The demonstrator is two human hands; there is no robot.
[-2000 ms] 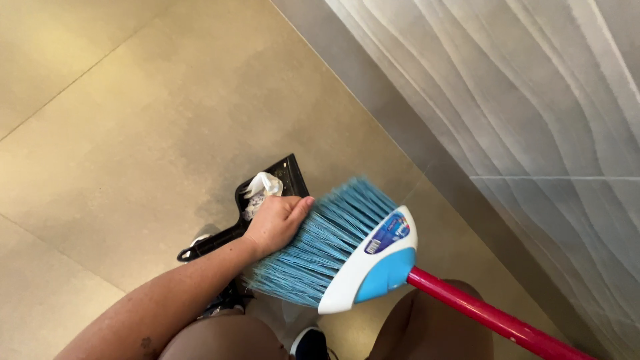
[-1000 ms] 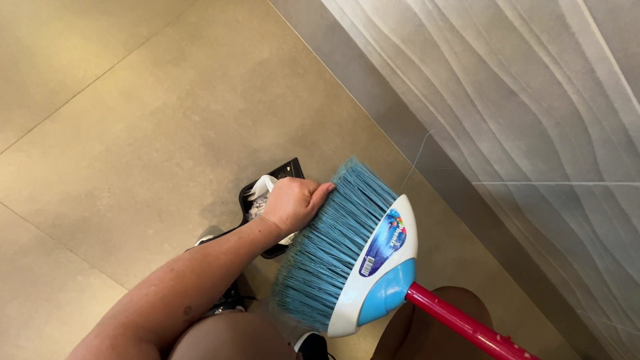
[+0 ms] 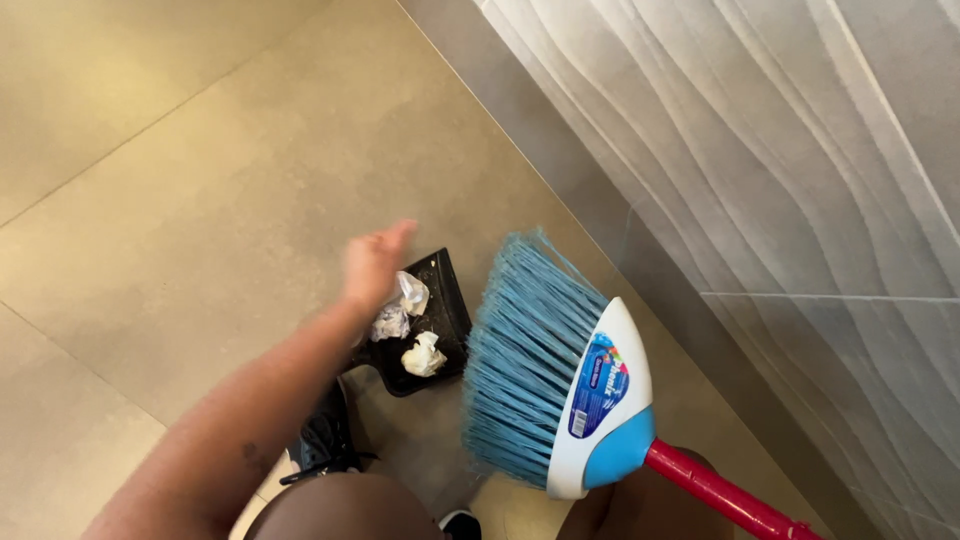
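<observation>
My left hand (image 3: 377,261), blurred, is off the broom and above the upper left edge of a black dustpan (image 3: 452,300); its fingers point up and right, and nothing shows in it. Crumpled white paper (image 3: 412,293) and another crumpled wad (image 3: 424,355) lie in the pan. Right of the pan is a broom head with blue bristles (image 3: 525,360), a white and light blue plastic block (image 3: 619,442) and a red handle (image 3: 720,484) running out at the bottom right. My right hand is out of view.
Beige floor tiles (image 3: 225,187) surround the dustpan. A wavy-textured tiled wall (image 3: 750,150) with a grey baseboard strip (image 3: 555,112) rises on the right. Below are my knees and black shoes (image 3: 326,435).
My left hand has left the bristles and moved up and left, uncovering the wads in the dustpan. A gap now shows between hand and broom.
</observation>
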